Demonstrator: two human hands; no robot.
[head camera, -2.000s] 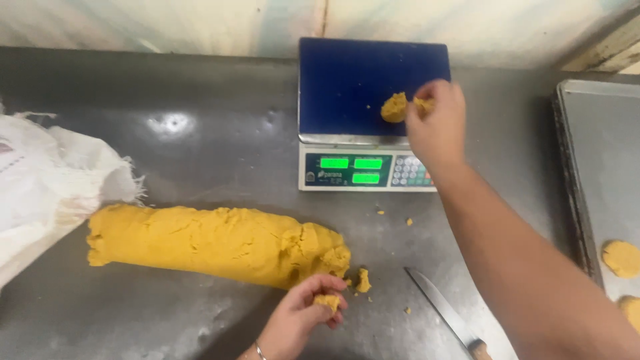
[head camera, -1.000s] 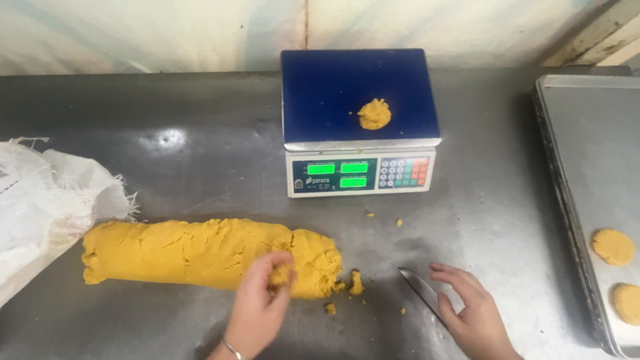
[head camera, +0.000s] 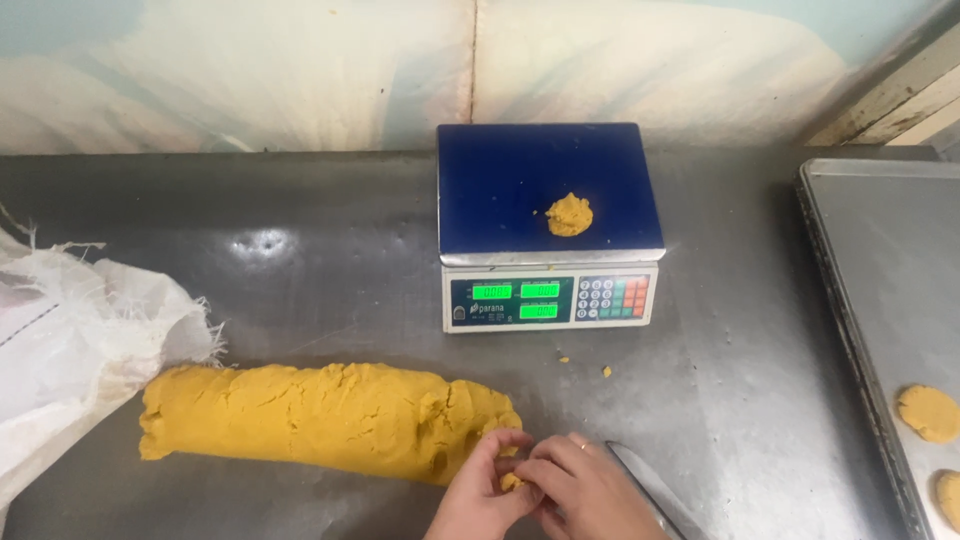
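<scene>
A thick log of yellow dough (head camera: 300, 416) lies on the metal table. At its right end my left hand (head camera: 484, 491) grips a small piece of yellow dough (head camera: 511, 481). My right hand (head camera: 589, 487) meets it there, its fingers against the same piece and partly hiding it. A lump of dough (head camera: 570, 215) rests on the blue platform of the digital scale (head camera: 551, 300), whose displays are lit green. The blade of a knife (head camera: 645, 480) shows beside my right hand, its handle out of view.
A metal baking tray (head camera: 847, 315) with flattened dough rounds (head camera: 930, 414) stands at the right. A frayed white woven sack (head camera: 90, 345) lies at the left, against the log. Dough crumbs (head camera: 607, 371) dot the table before the scale. A wall rises behind.
Two seconds ago my right hand was at the dough on the scale; it let go and came down to the knife, then over to my left hand. The lump stays on the platform.
</scene>
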